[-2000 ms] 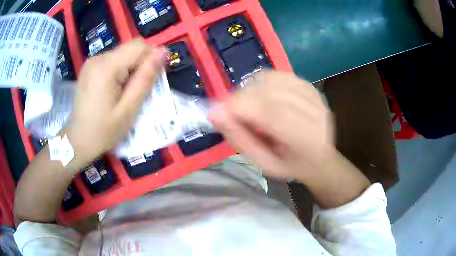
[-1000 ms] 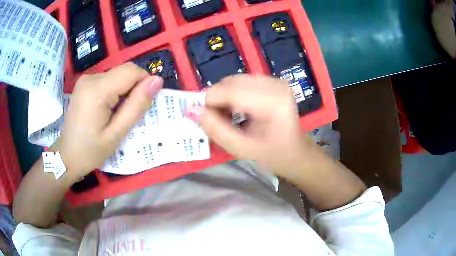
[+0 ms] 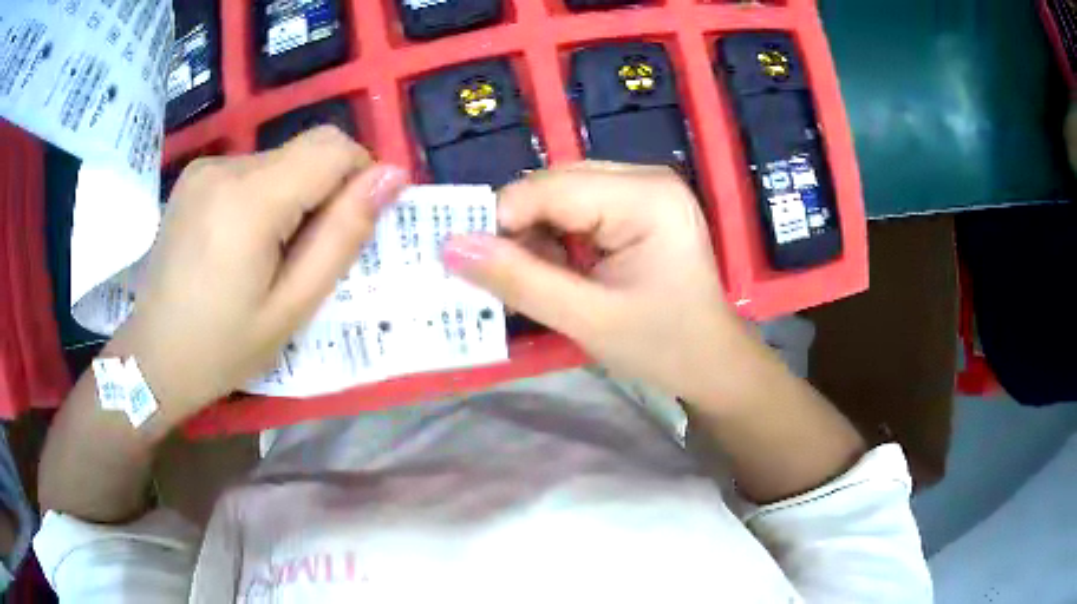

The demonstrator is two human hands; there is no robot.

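Note:
A white printed label sheet [image 3: 390,295] with rows of small barcodes and text lies over the near phones. My left hand [image 3: 254,260] holds it from the left, thumb on top. My right hand [image 3: 591,260] has thumb and fingers at its upper right edge; whether a label is between them cannot be told. The sheet's curling part [image 3: 89,71] hangs at the upper left. Small white labels [image 3: 124,389] are stuck on my left wrist. Black open phones [image 3: 785,153] sit in the red foam tray [image 3: 844,177]; several show a round gold patch.
The green tabletop [image 3: 945,106] lies at the upper right, with part of a person's arm at the right edge. A brown box [image 3: 898,342] stands below the table edge. More red foam [image 3: 30,271] is at the left. A black shape [image 3: 1027,307] is at the right.
The tray and phones have shifted right and up in view. The sheet, lifted and blurred at first, now lies flatter. My right hand has moved left and up, to the sheet's edge.

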